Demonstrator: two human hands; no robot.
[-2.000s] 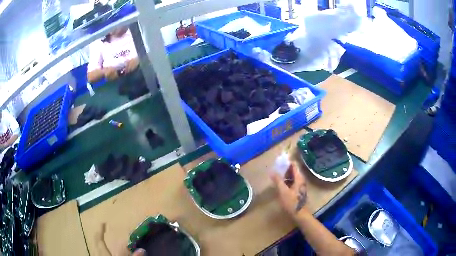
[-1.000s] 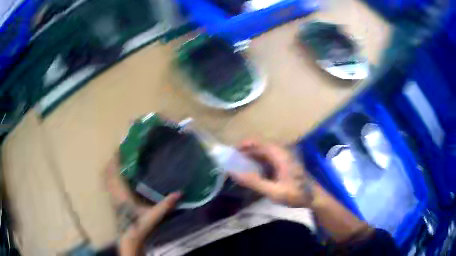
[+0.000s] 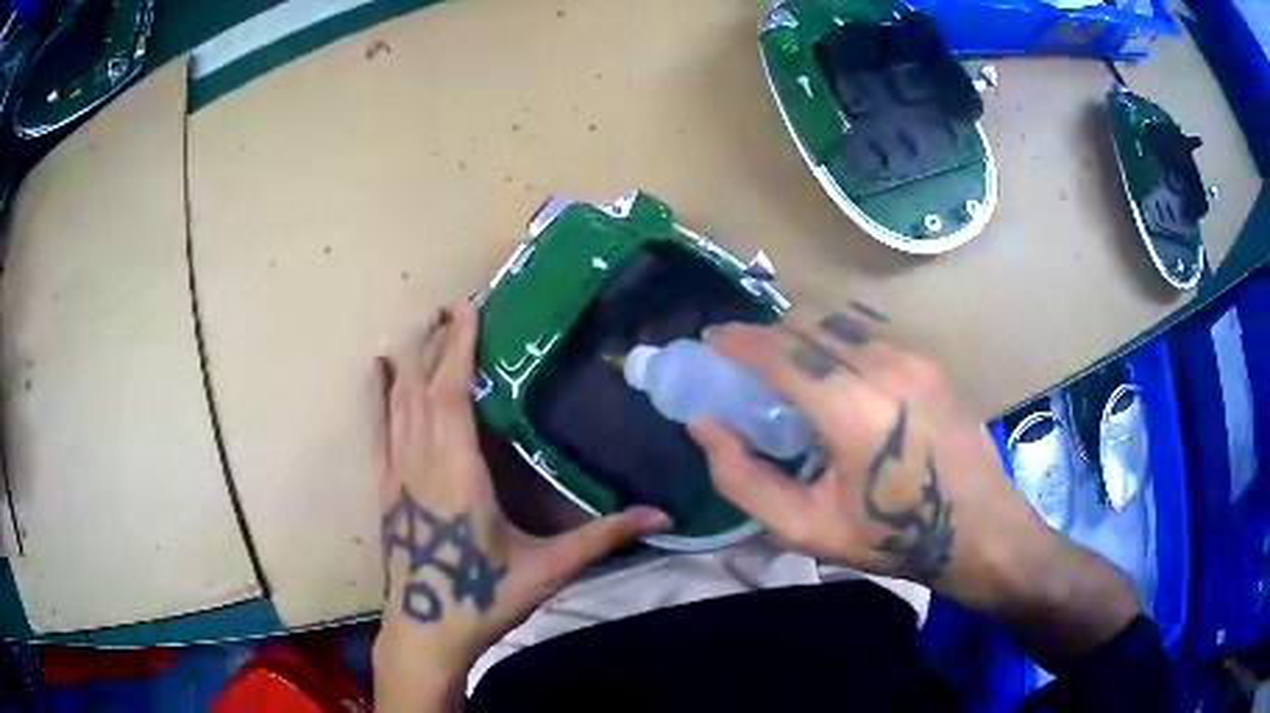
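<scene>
A green car body shell (image 3: 536, 314) lies on the cardboard at the bench's front edge, its cabin opening up and dark inside. My left hand (image 3: 467, 502) holds its left side, the thumb along the near rim. My right hand (image 3: 864, 446) is closed around a translucent white glue bottle (image 3: 717, 397), tilted with its thin yellowish nozzle pointing left over the opening. Whether the nozzle touches the inside, I cannot tell. My right hand and the bottle hide part of the shell's right side.
Two more green shells with black inserts stand at the upper right (image 3: 891, 197) and far right (image 3: 1145, 188). Another is at the top left (image 3: 77, 63). A blue crate (image 3: 1170, 404) with white-silver pieces is lower right; a red stool (image 3: 286, 685) is below.
The view has turned down onto the bench. My right hand has brought the bottle from the shell's right side to over its opening. My left hand still holds the shell.
</scene>
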